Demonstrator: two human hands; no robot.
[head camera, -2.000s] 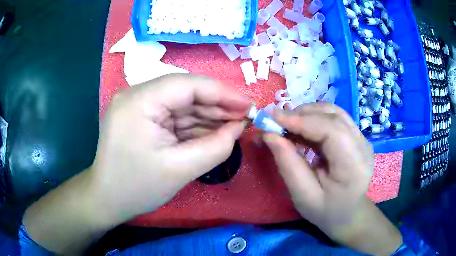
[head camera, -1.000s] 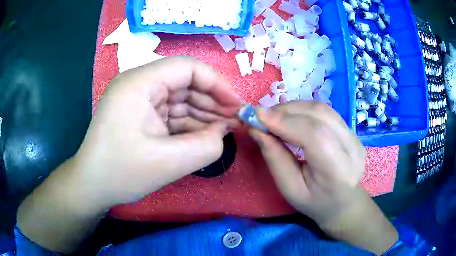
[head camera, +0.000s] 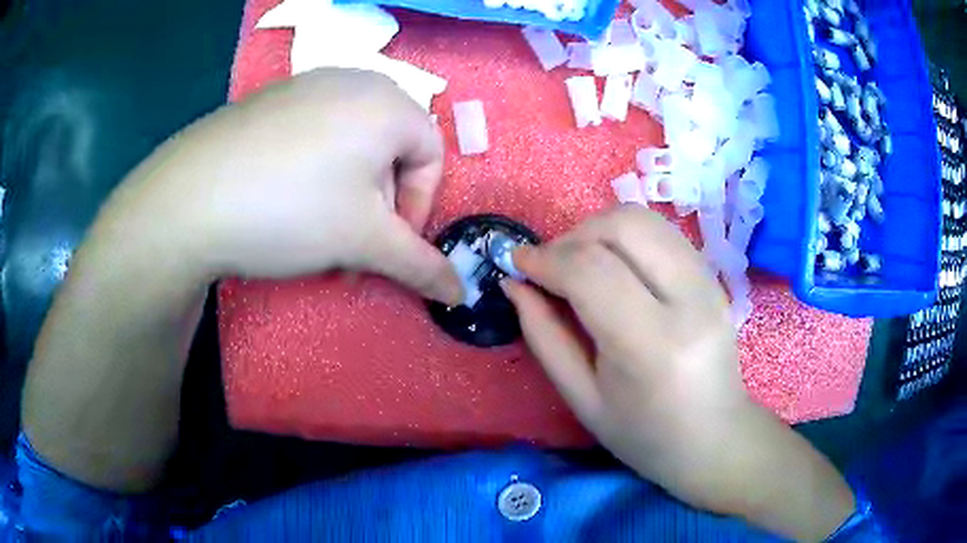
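Note:
A round black dish (head camera: 482, 327) sits on the red mat between my hands, with small parts in it. My right hand (head camera: 636, 308) pinches a small bluish-silver cylindrical body (head camera: 503, 255) between thumb and forefinger over the dish. My left hand (head camera: 308, 180) reaches to the dish's left side, its thumb tip at a frosty white piece (head camera: 464, 269); its fingertips are partly hidden, so its grip cannot be told. One loose translucent sleeve (head camera: 471, 127) lies on the mat above the dish.
Frosty sleeves (head camera: 700, 127) are heaped beside the large blue bin (head camera: 875, 286) of silver-black parts. A small blue bin (head camera: 599, 19) is cut off at the top. White sheet pieces (head camera: 339, 40) lie upper left. Rows of black-and-silver parts (head camera: 933, 329) stand far right on the red mat's (head camera: 350, 371) outer side.
My left hand has turned palm down and reached to the dish. My right hand has moved slightly left with the body over the dish. The view has shifted, and the dish is now uncovered.

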